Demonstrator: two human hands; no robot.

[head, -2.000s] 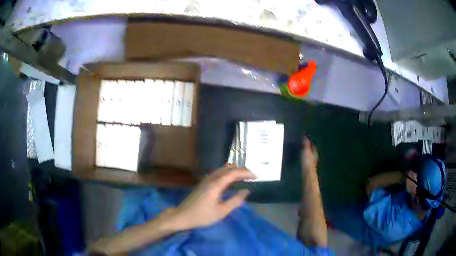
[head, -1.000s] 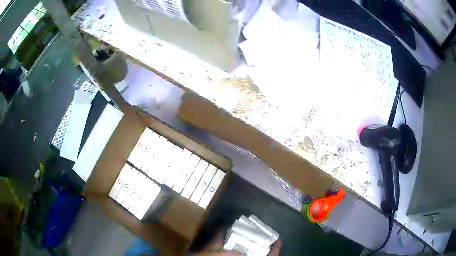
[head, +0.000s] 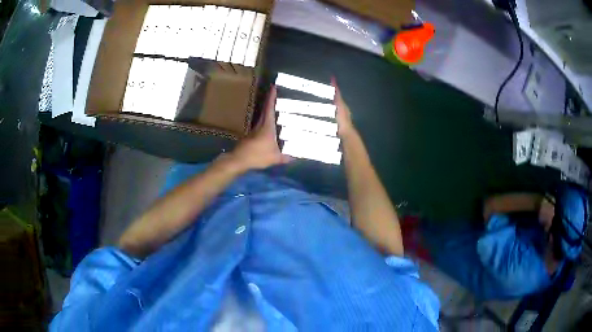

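Several white product boxes [head: 306, 123] stand on edge in a short row on the dark green mat, with small gaps between some of them. My left hand [head: 263, 139] is against their left ends and my right hand [head: 343, 117] against their right ends, so the row is held between both hands. To the left is the open brown shipping carton [head: 224, 104]. It holds a full back row of white boxes [head: 198, 32] and a shorter front row [head: 152, 87] at its left. The front right part of the carton shows bare cardboard.
An orange-red tape dispenser [head: 410, 45] lies at the bench's back edge. A black cable [head: 513, 58] hangs at the upper right. White paper strips [head: 63, 68] lie left of the carton. Another person in blue [head: 519, 249] is at the lower right, near more white boxes [head: 548, 152].
The view has swung back down from the shelf and scanner. The boxes, earlier bunched at the picture's bottom edge, now show as a row between both hands.
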